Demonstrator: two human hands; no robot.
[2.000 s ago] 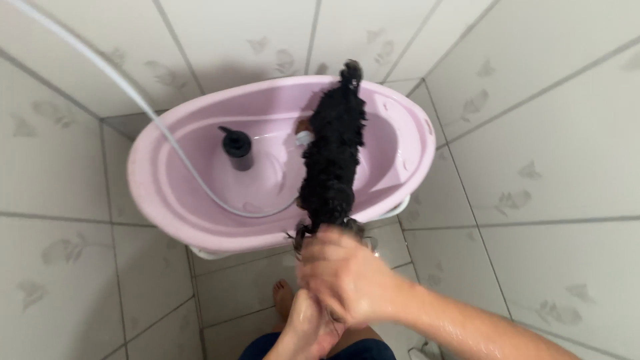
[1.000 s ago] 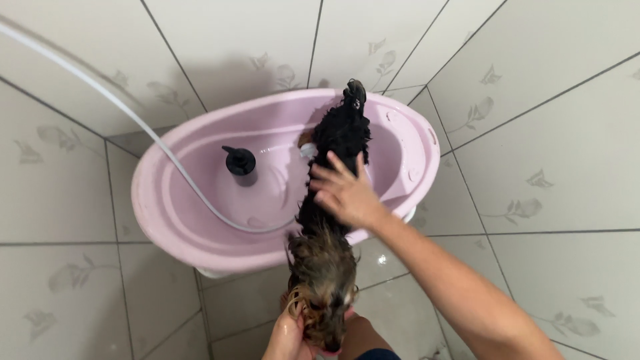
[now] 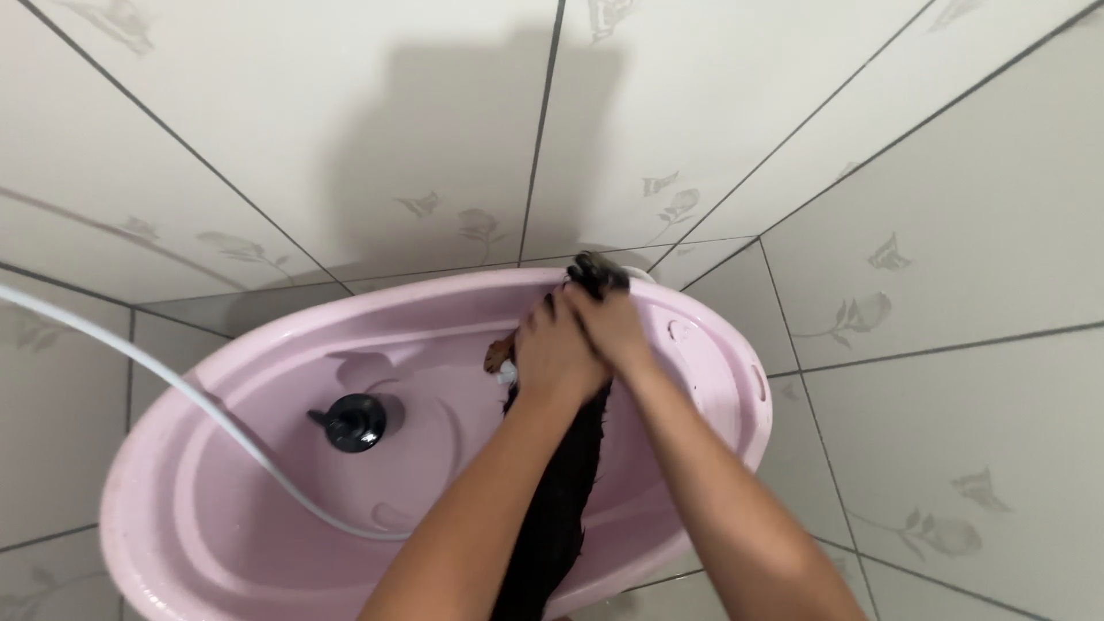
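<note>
A wet black dog [image 3: 552, 509] stands across the pink plastic tub [image 3: 724, 345], its tail end toward the far rim and its head out of view below. My left hand [image 3: 556, 349] lies on its hindquarters, fingers spread a little over the fur. Beside it, my right hand [image 3: 611, 323] is at the base of the tail [image 3: 595, 269]; the fingers are partly hidden, so its grip cannot be told. A brown paw [image 3: 498, 354] shows left of my left hand, next to a small whitish object [image 3: 507, 373].
A black pump bottle [image 3: 355, 423] stands inside the tub's left half. A pale hose [image 3: 250, 444] runs from the left edge over the rim and down into the tub. Tiled walls [image 3: 940, 259] with a floral pattern rise behind and to the right.
Both hands have moved forward to the dog's rear; one second ago my left was at its head and my right on its back. The view has tilted up, leaving the head out of frame.
</note>
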